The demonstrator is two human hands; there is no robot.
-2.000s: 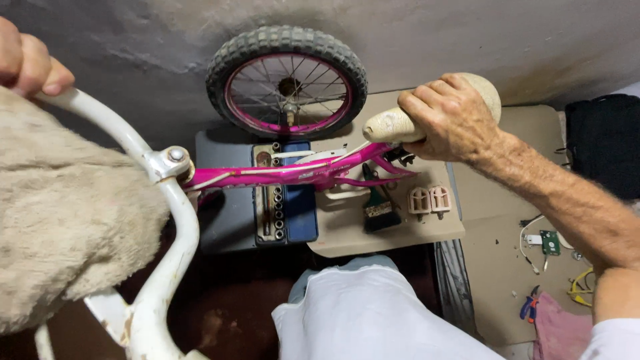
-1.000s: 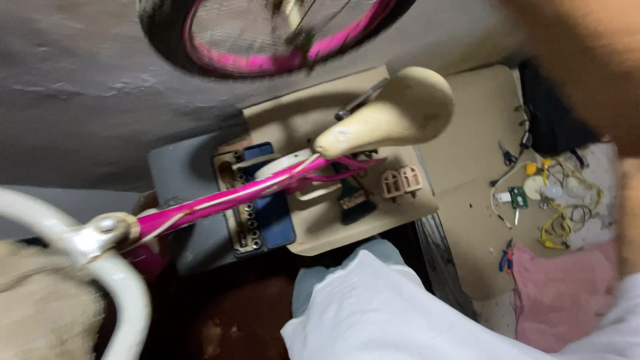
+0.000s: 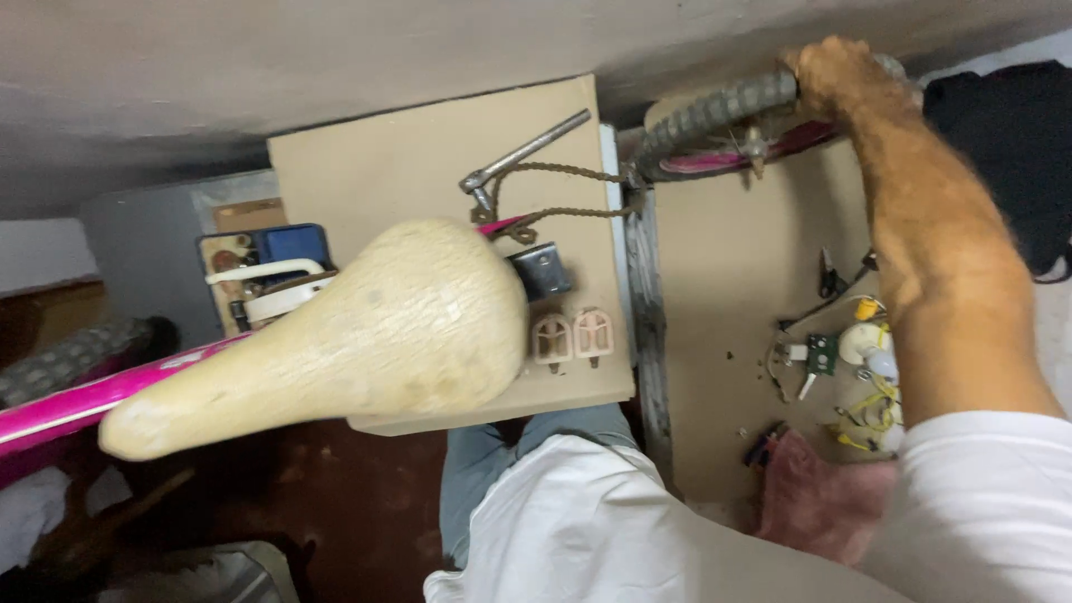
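Observation:
My right hand [image 3: 842, 79] grips the knobby tyre of a bicycle wheel [image 3: 724, 109] with a pink rim, at the upper right by the wall. My left hand is out of view. A worn cream bicycle saddle [image 3: 402, 327] fills the middle, above a magenta bicycle frame [image 3: 75, 400] that runs to the left edge. Behind the saddle a rusty chain [image 3: 569, 170] lies looped toward the wheel, beside a metal crank-like bar [image 3: 536, 151]. Two pale pink pedals [image 3: 593, 335] lie on the cardboard. Another knobby tyre [image 3: 71, 356] shows at the far left.
Beige cardboard [image 3: 377, 159] covers the work surface. A blue socket set case [image 3: 293, 243] lies left of the saddle. To the right are a small green circuit board [image 3: 822, 355], yellow wires [image 3: 871, 410], scissors [image 3: 829, 276], a pink cloth [image 3: 825, 498] and black fabric [image 3: 997, 159].
The right hand has gone from the saddle to the wheel's tyre. The wheel, earlier behind the frame by the wall, now stands farther right. The view has shifted, and the handlebar has left it.

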